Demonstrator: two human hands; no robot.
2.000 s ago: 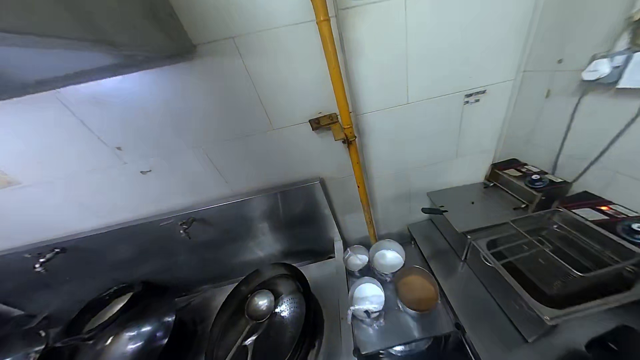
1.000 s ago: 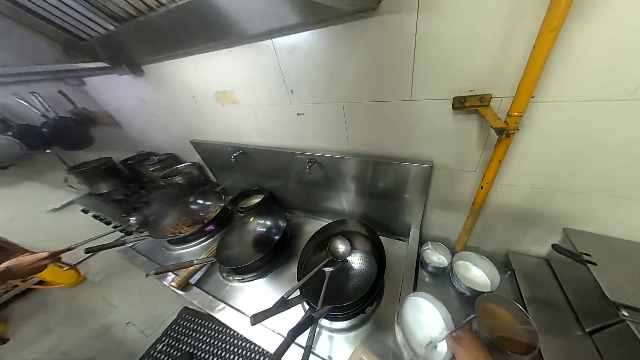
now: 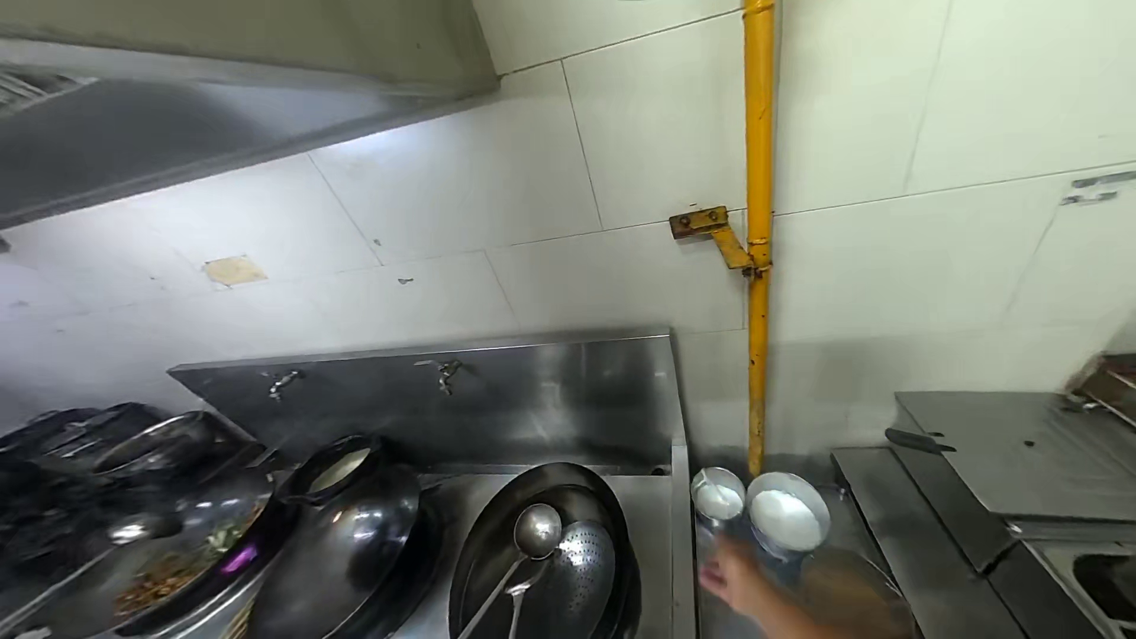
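Observation:
My right hand point(image 3: 741, 577), blurred, reaches in from the bottom right, over the steel counter and just below two containers of white powder. The smaller container point(image 3: 718, 494) has a utensil in it; the larger white-filled bowl point(image 3: 788, 515) is beside it. A container with brown contents point(image 3: 848, 590) lies partly behind my forearm. What the hand holds, if anything, I cannot make out. To the left, a black wok point(image 3: 479, 532) carries a steel ladle point(image 3: 538, 531) and a perforated skimmer point(image 3: 581, 559). My left hand is out of view.
Another wok point(image 3: 355, 550) and a wok with chopped food point(image 3: 191, 559) stand at the left, near a pot point(image 3: 342, 470). Taps point(image 3: 446, 377) project from the steel backsplash point(image 3: 568, 390). A yellow pipe point(image 3: 759, 355) runs down the tiled wall. A black-handled tool point(image 3: 919, 440) lies on a steel cover point(image 3: 1012, 453) at the right.
My right hand, at the bowls by the bottom edge one second ago, now reaches farther toward the small container. The view has swung left and then back to the right.

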